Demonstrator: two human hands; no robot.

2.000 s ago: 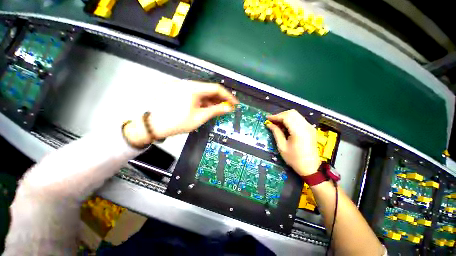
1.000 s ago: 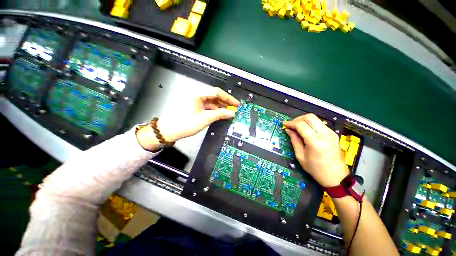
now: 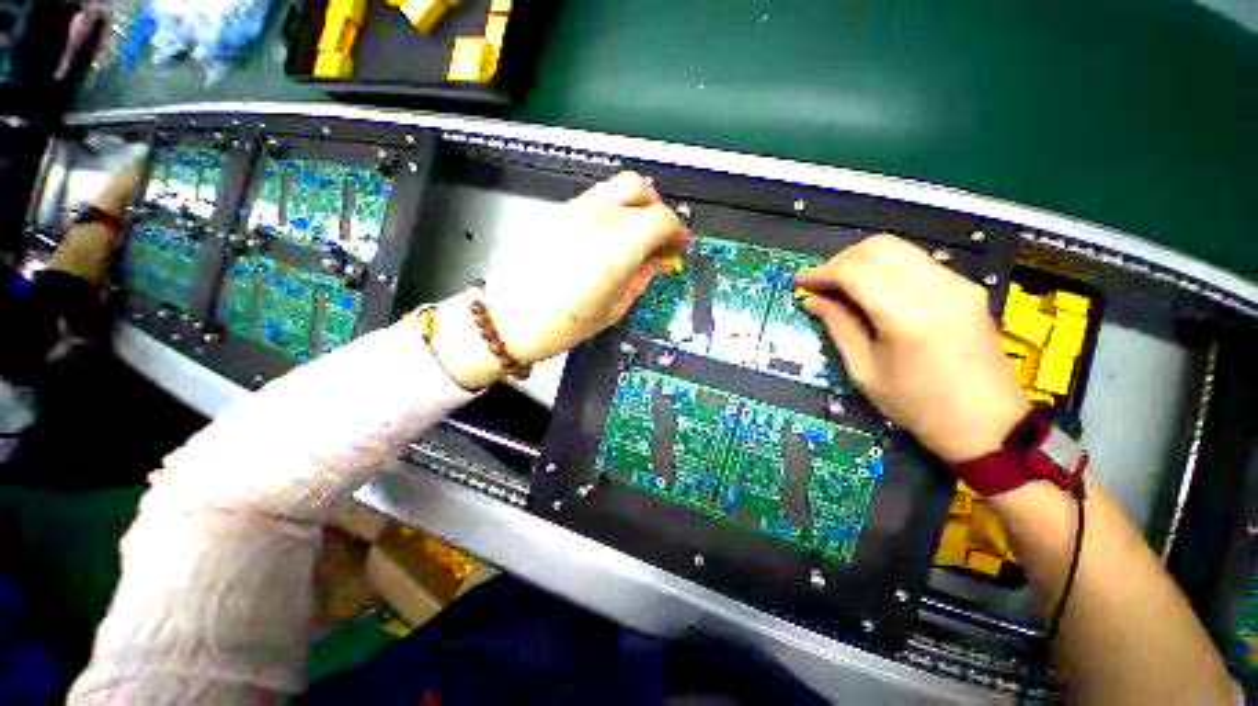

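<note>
A black wave solder pallet [image 3: 700, 559] lies on the conveyor in front of me and frames green circuit boards [image 3: 738, 455]. My left hand [image 3: 586, 276] is over the upper left corner of the pallet and pinches a small yellow capacitor [image 3: 669, 264] at the upper left board. My right hand [image 3: 917, 338] is over the upper right board and pinches another small yellow capacitor [image 3: 804, 293] at its top. The fingertips partly hide both capacitors. The lower boards show no yellow parts.
A parts tray [image 3: 1049, 338] of yellow blocks lies right of the pallet, partly behind my right hand. Another black tray [image 3: 400, 83] stands on the green top. More pallets [image 3: 414, 159] lie left. Another person's arm [image 3: 86, 248] is at far left. A cardboard box [image 3: 414, 572] is below.
The view has shifted left, so the loose yellow pile has left the picture and the bluish bag and another person's arm show. Both hands stay pinched at the upper boards.
</note>
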